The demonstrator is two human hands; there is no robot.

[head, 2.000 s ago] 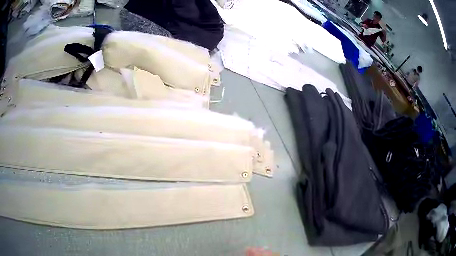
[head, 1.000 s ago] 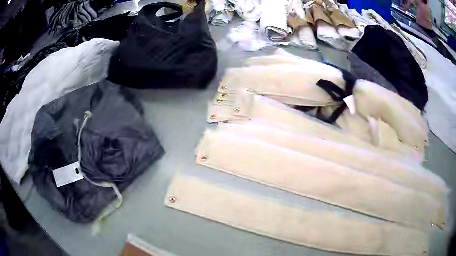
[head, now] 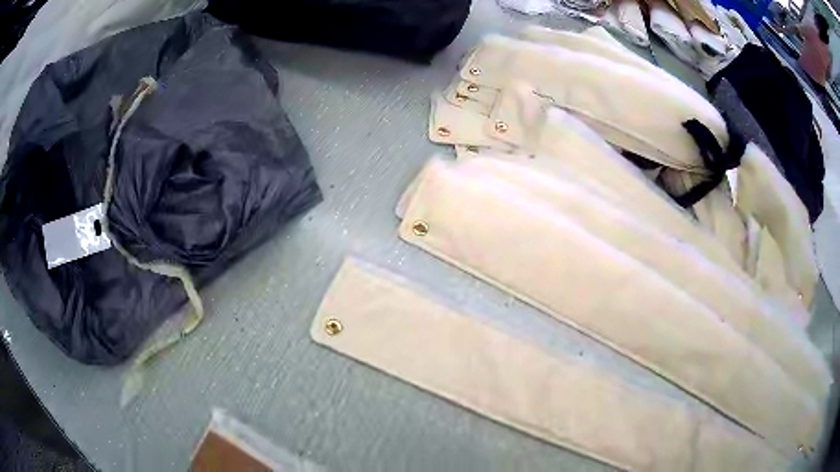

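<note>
Neither of my hands is in the picture. A long cream strip (head: pixel 516 373) lies flat nearest me, with a brass-coloured snap (head: pixel 332 326) at its left end. Behind it, fanned cream strips (head: pixel 589 267) with fuzzy white edges overlap, with a snap at the front one's left end. Farther back lies a curled cream bundle (head: pixel 580 88) held by a black tie (head: pixel 711 159), with several snaps at its left end. The strips' right ends run towards the picture's lower right. A brown piece with a white edge (head: pixel 232 450) is cut off by the bottom edge.
A grey bag (head: pixel 212 184) with a cream cord (head: pixel 147 263) and a white tag (head: pixel 75 237) lies at left on the pale tabletop (head: pixel 276 359). Black cloth (head: pixel 368 23) is at the back, another black bundle (head: pixel 774 111) at right. Rolled pieces (head: pixel 672 32) lie at the far edge.
The view has swung left and moved closer to the strip ends and grey bag. The dark folded fabric and the fingertip at the bottom edge two seconds ago are out of view.
</note>
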